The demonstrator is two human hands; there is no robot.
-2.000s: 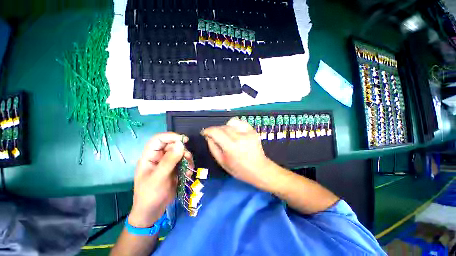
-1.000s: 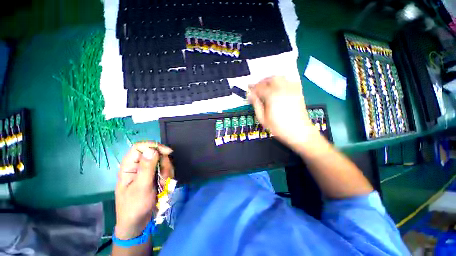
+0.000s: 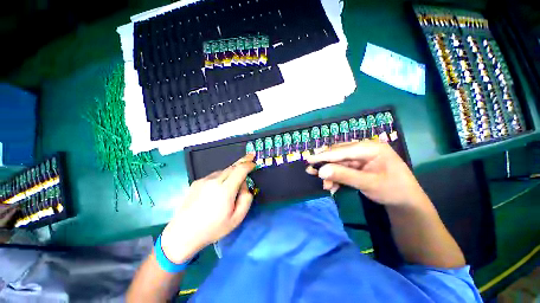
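The black work tray [image 3: 216, 163] lies in front of me, with a row of small circuit boards [image 3: 296, 137], plugs toward me, along its back part. My left hand [image 3: 204, 207] is over the tray's left part, its index fingertip at the leftmost boards. Bits of green and yellow of the board strip [image 3: 252, 187] show under its fingers; the rest is hidden. My right hand [image 3: 370, 171] is over the tray's middle and right, thumb and fingertips pinched just below the plugs on a small dark piece that looks like a black pad, mostly hidden.
Black pads [image 3: 183, 109] cover much of a white backing sheet [image 3: 308, 89], with a row of boards [image 3: 237, 50] on them. Green scrap rails [image 3: 112, 130] lie left. A pale blue slip [image 3: 394, 68] and full tray [image 3: 473, 89] are right. A neighbour's hand [image 3: 8, 215] touches another tray [image 3: 35, 189].
My right hand has moved from the backing sheet down to the tray, and the loose black pad there is gone. My left hand has moved right, onto the tray. The view has shifted and turned.
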